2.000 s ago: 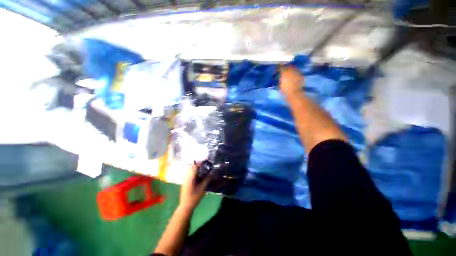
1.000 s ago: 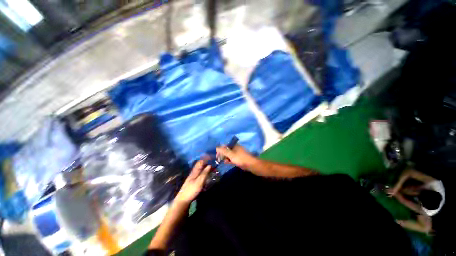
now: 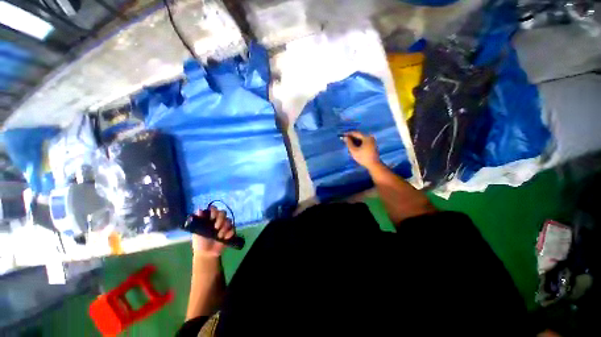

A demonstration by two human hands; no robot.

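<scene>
My left hand (image 3: pixel 214 232) is closed around a black torch (image 3: pixel 201 226), held over the table's front edge, with a thin dark loop at it. My right hand (image 3: pixel 364 150) holds a thin dark pen-like stick (image 3: pixel 352 139) over a blue plastic bag (image 3: pixel 329 158) lying flat on the white table; whether the tip touches the bag cannot be told. A larger stack of blue bags (image 3: pixel 234 155) lies to the left. A bagged dark garment (image 3: pixel 142 174) in shiny clear film lies beside that stack.
A white label printer (image 3: pixel 79 207) stands at the left. A red-orange stool (image 3: pixel 125 306) is on the green floor (image 3: pixel 188 280). Dark wrapped garments (image 3: pixel 448 112), a yellow piece (image 3: pixel 405 76) and blue plastic (image 3: pixel 514 125) lie at the right.
My hands were together near the stack's front edge and are now apart. My right hand has moved right, over the smaller blue bag. The other person at lower right has mostly left view.
</scene>
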